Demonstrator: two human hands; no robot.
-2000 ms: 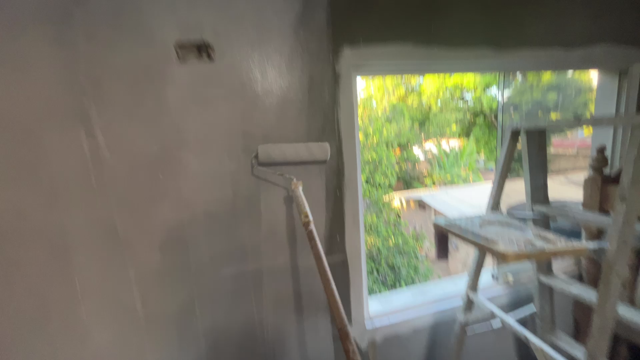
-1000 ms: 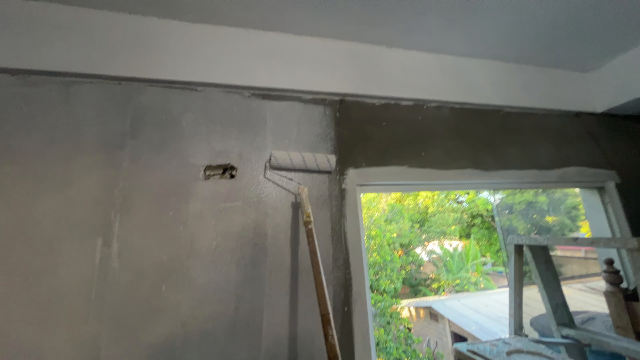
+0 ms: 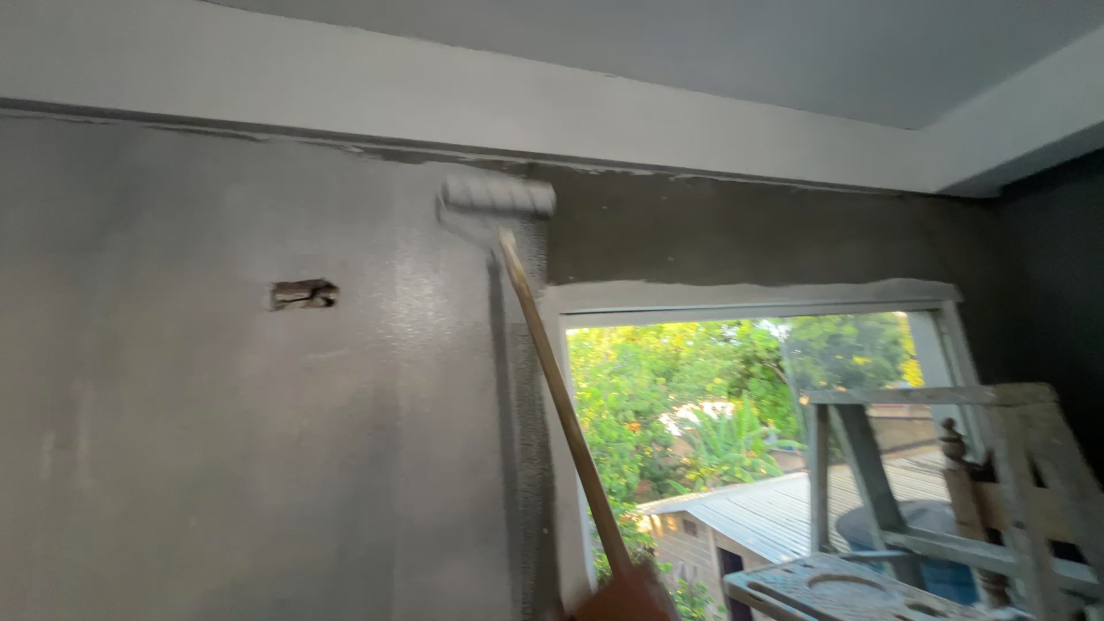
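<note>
A paint roller (image 3: 498,197) with a pale sleeve lies against the wall just under the ceiling beam, left of the window's upper corner. Its wooden extension pole (image 3: 565,405) slants down to the right. At the bottom edge my right hand (image 3: 623,597), blurred and partly cut off, is closed around the pole. My left hand is out of view. Wet, shiny grey paint (image 3: 414,302) covers the wall left of the roller. A darker, rougher strip (image 3: 533,431) runs down beside the window frame, and dark bare-looking wall (image 3: 733,228) spans above the window.
A paint-spattered stepladder (image 3: 906,395) with a tray shelf (image 3: 837,586) stands at the lower right, before the window (image 3: 681,388). A turned wooden post (image 3: 953,440) is behind it. A rectangular wall opening (image 3: 304,294) lies left of the roller. The pale beam (image 3: 517,95) runs overhead.
The roller has moved up the wall, from beside the window to near the beam. A hand on the pole has come into view at the bottom. The view has tilted upward.
</note>
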